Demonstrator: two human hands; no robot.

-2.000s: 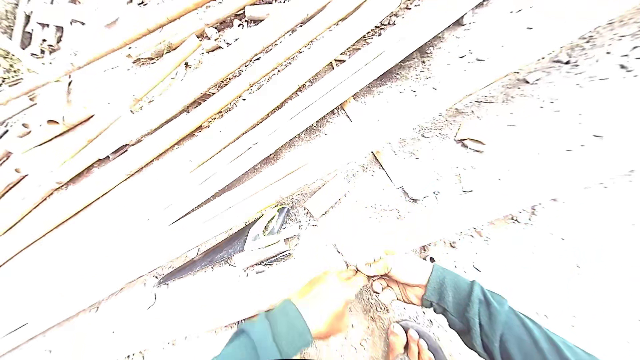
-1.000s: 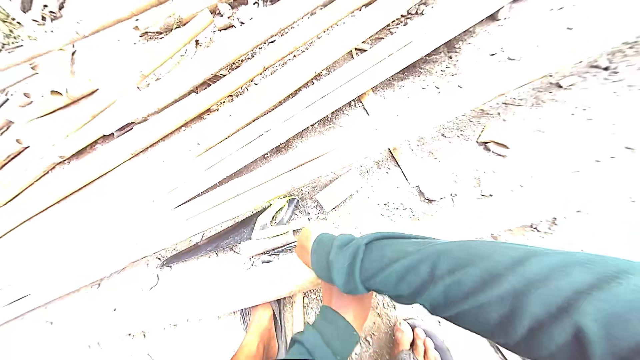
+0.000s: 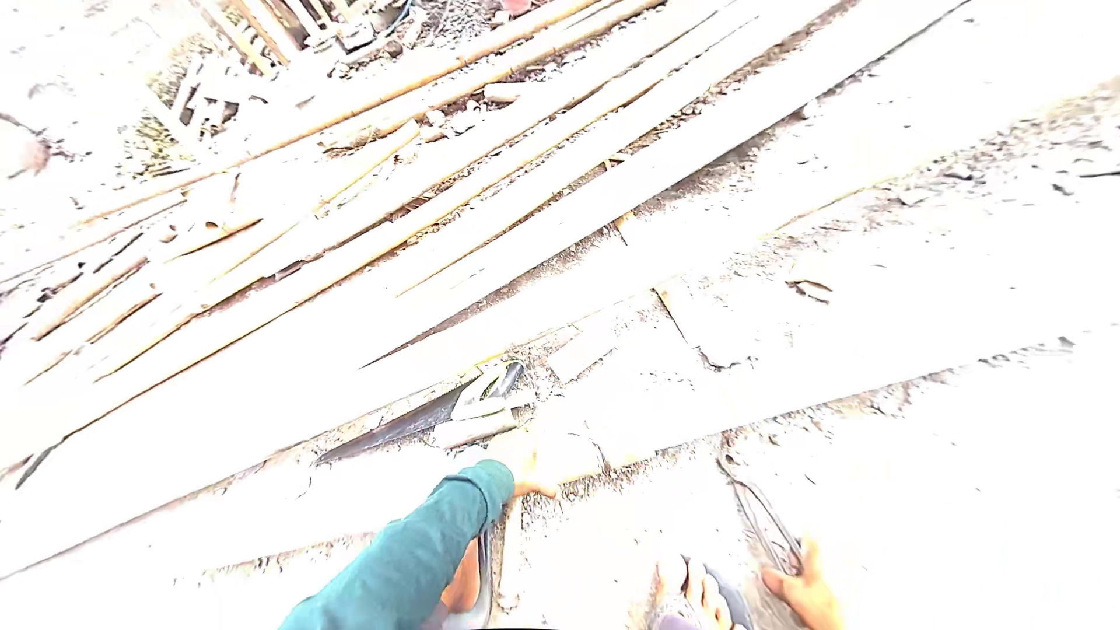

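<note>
My left hand (image 3: pixel 525 462), below a teal sleeve, rests at the edge of a pale board (image 3: pixel 577 451) beside a handsaw. The saw's dark blade (image 3: pixel 398 430) points lower left, and its pale handle (image 3: pixel 481 394) lies just above my hand. Glare hides what, if anything, is under my left fingers. At the lower right, my right hand (image 3: pixel 809 588) has its thumb and fingers closed on a thin looped cord or wire (image 3: pixel 763 516), which runs up toward the board's edge.
Long bamboo poles (image 3: pixel 376 254) and pale boards (image 3: pixel 612 201) run diagonally over the ground. Broken pieces and stones (image 3: pixel 451 118) lie among them. My sandalled foot (image 3: pixel 700 595) is at the bottom, with part of the other leg (image 3: pixel 462 582) behind the left sleeve. Strong glare washes out much of the ground.
My right arm, which crossed in front of me to the left a second ago, has moved back to the lower right. My left hand has moved up onto the board beside the saw.
</note>
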